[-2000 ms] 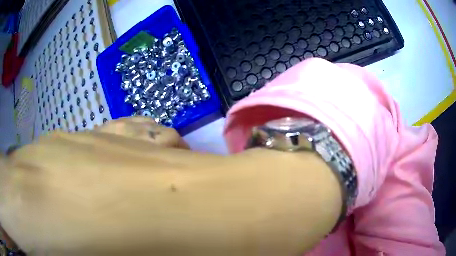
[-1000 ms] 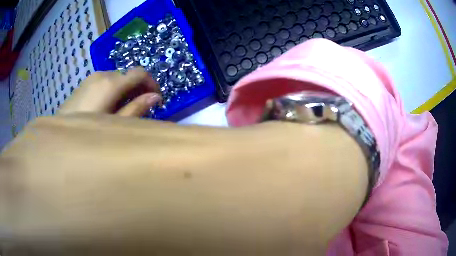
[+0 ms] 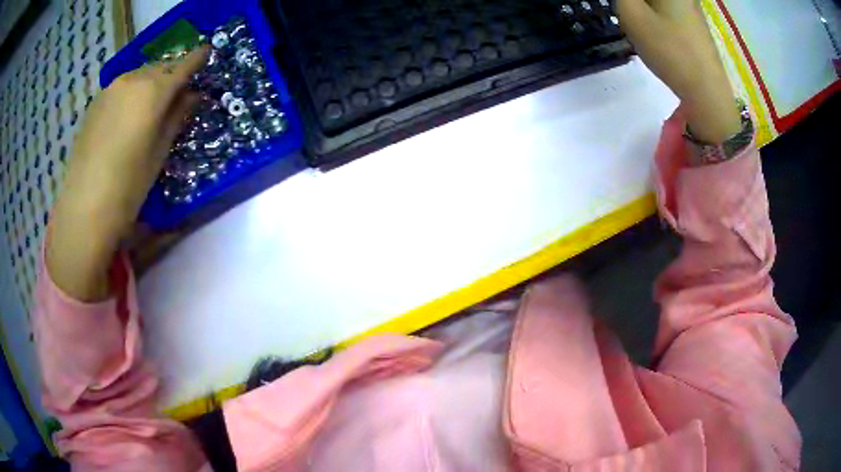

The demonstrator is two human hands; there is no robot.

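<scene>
Shiny silver round metal parts (image 3: pixel 247 124) lie heaped in the blue bin (image 3: pixel 217 195) at the upper left. My left hand (image 3: pixel 129 124) reaches over the bin's left side, fingers bent down at the parts beside the green card (image 3: pixel 172 41); whether it holds a part is hidden. My right hand (image 3: pixel 664 41) is at the right end of the black pocket tray (image 3: pixel 443 101), beside a few silver parts (image 3: pixel 590 13) in pockets. Its fingertips are cut off by the top edge, so its hold cannot be told.
The white board with rows of slots and small parts (image 3: pixel 41 120) stands left of the bin. Yellow tape (image 3: pixel 479 293) runs along the white table's front edge, and red tape (image 3: pixel 795 118) lies at the right. My pink sleeves and jacket show below.
My right arm with the watch has swung from across the near view to the tray's right end. The view has shifted, and bin and tray appear further up and left.
</scene>
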